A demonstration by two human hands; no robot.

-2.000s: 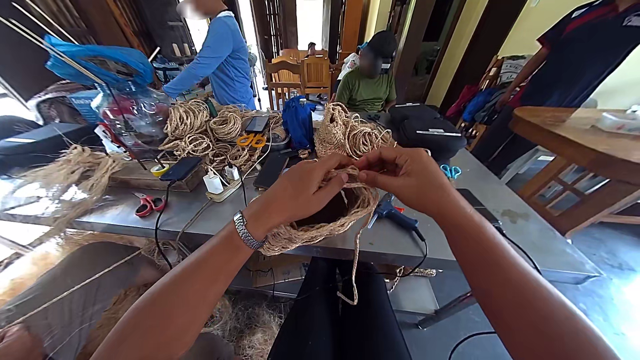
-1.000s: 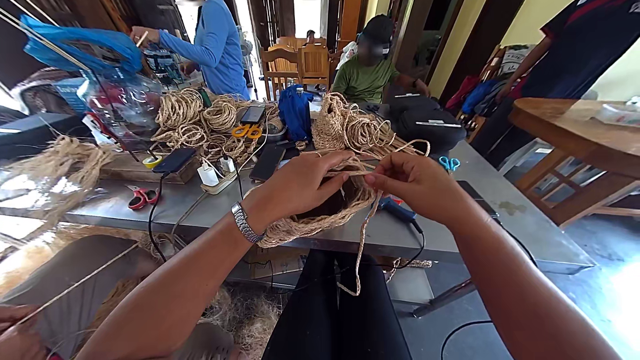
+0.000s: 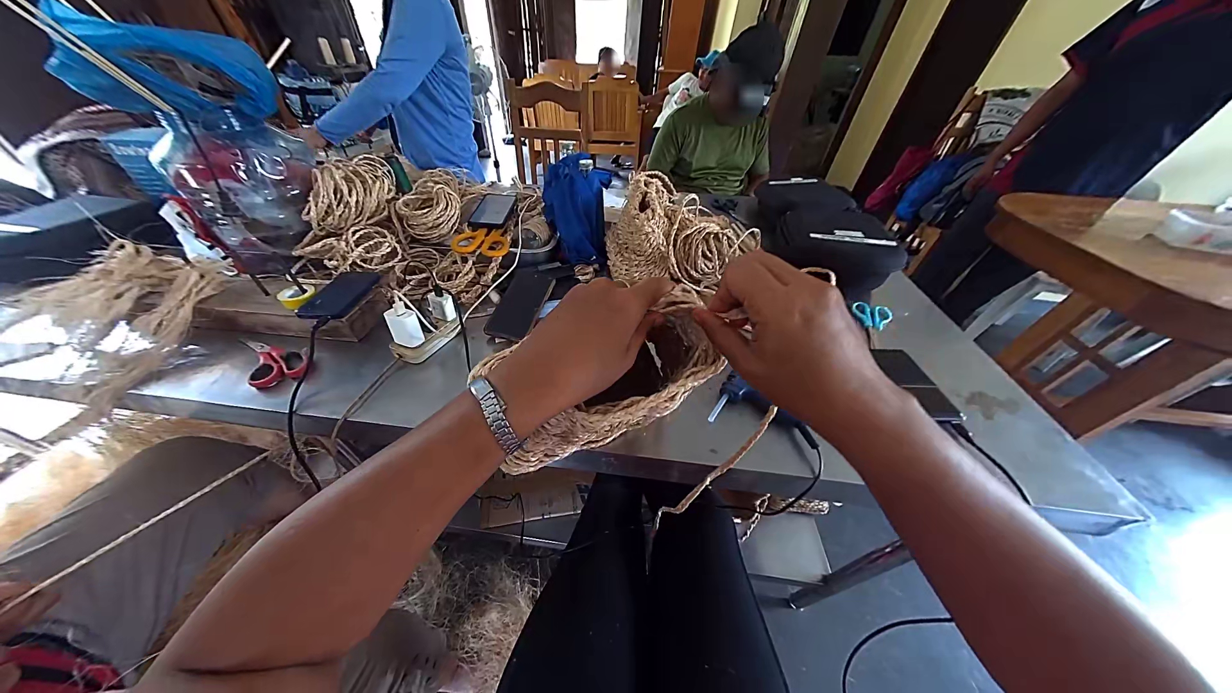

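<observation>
A woven fibre basket (image 3: 606,428) with an open, braided rim hangs over the near edge of the metal table. My left hand (image 3: 589,346) grips its far rim, the thumb and fingers pinched on the weave. Close to its right, my right hand (image 3: 784,327) pinches the rim or a strand there; the fingertips partly hide which. A loose fibre cord (image 3: 722,469) trails from beneath my right hand down over my lap. Behind the basket, a woven piece (image 3: 637,231) stands beside a coil of braided cord (image 3: 710,248). Partly behind my right hand lies a blue glue gun (image 3: 746,395).
On the metal table (image 3: 1001,423) are red-handled scissors (image 3: 276,364), blue-handled scissors (image 3: 871,315), orange-handled scissors (image 3: 480,243), a power strip (image 3: 425,339), phones, cables, black cases (image 3: 828,231) and rope coils (image 3: 351,197). Several people are around the table; one at lower left holds a taut cord (image 3: 135,529).
My right hand's fingers have shifted along the far rim, and the hanging cord now slants down from under that hand. The person in blue has lowered an arm raised one second ago.
</observation>
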